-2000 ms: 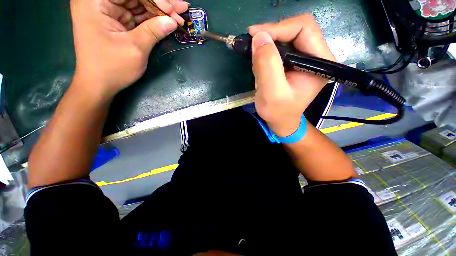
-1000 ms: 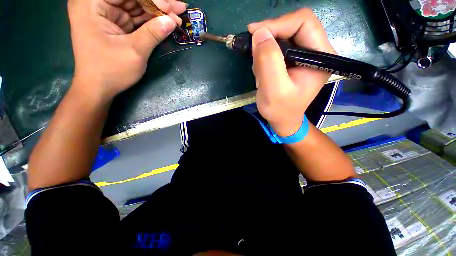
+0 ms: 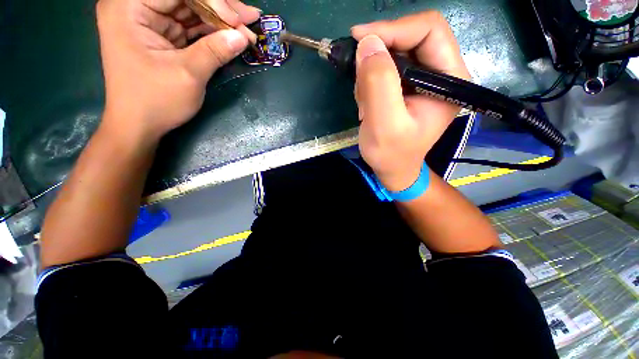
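Note:
A small open device unit (image 3: 274,43) with a circuit board lies on the green mat (image 3: 294,105) near the top of the view. My right hand (image 3: 399,98) holds the black soldering iron (image 3: 455,91); its thin tip is at the unit's upper right part, and whether it touches cannot be told. My left hand (image 3: 168,63) pinches a thin brass-coloured tool (image 3: 204,11), likely tweezers, with its lower end at the unit's left side, partly hidden by the fingertips. A blue wrist strap (image 3: 413,186) is on my right wrist.
A fume fan (image 3: 608,21) stands at the top right, with black cords beside it. The bench's pale front edge (image 3: 238,167) runs below my hands. Wrapped cartons (image 3: 567,259) stand on the floor at the lower right. A thin pale strand (image 3: 245,73) lies below the unit.
The iron's tip has moved slightly up at the unit. The unit looks slightly shifted or turned, and the brass-coloured tool has changed its angle a little. Both hands keep their hold.

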